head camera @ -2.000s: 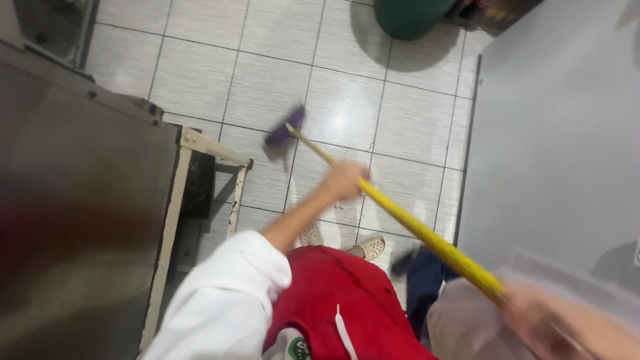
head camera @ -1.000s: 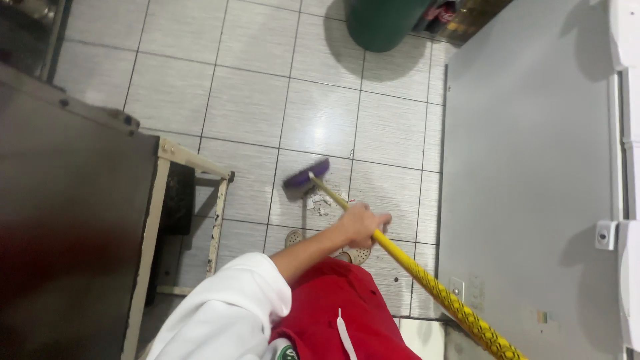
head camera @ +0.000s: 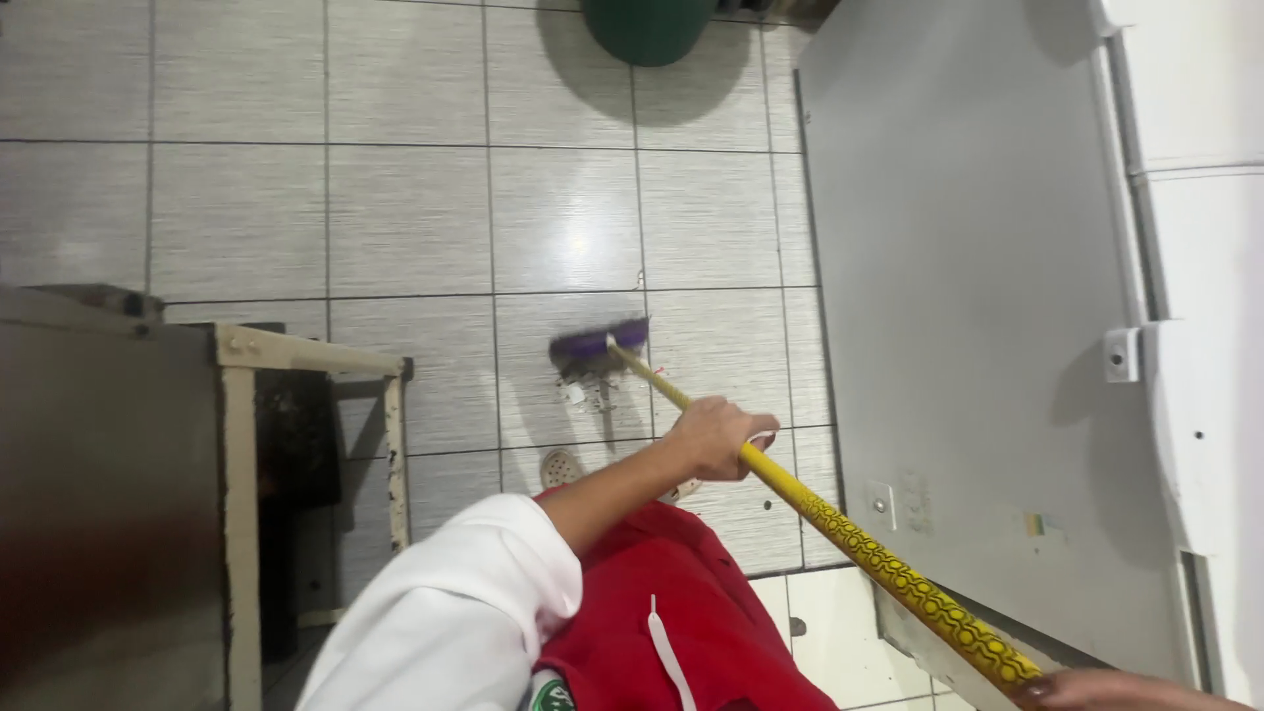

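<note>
A broom with a yellow patterned handle point(head camera: 879, 558) slants from the lower right up to its purple head point(head camera: 597, 344), whose dark bristles rest on the tiled floor. My left hand point(head camera: 723, 437) is closed around the handle's middle, its arm in a white sleeve. At the lower right edge my right hand point(head camera: 1096, 691) holds the handle's upper end and is partly cut off by the frame. Small debris and white scraps point(head camera: 576, 394) lie on the tiles just below the bristles, near my feet in light perforated clogs point(head camera: 561, 468).
A green bin point(head camera: 649, 30) stands at the top. To the right rises a large grey appliance panel point(head camera: 948, 247) with a white edge. On the left are a chipped cream metal frame point(head camera: 240, 513) and a dark metal cabinet side point(head camera: 109, 494).
The broom head has come nearer to my feet, with debris showing beside it. Both hands keep hold of the handle where they show. The view has shifted.
</note>
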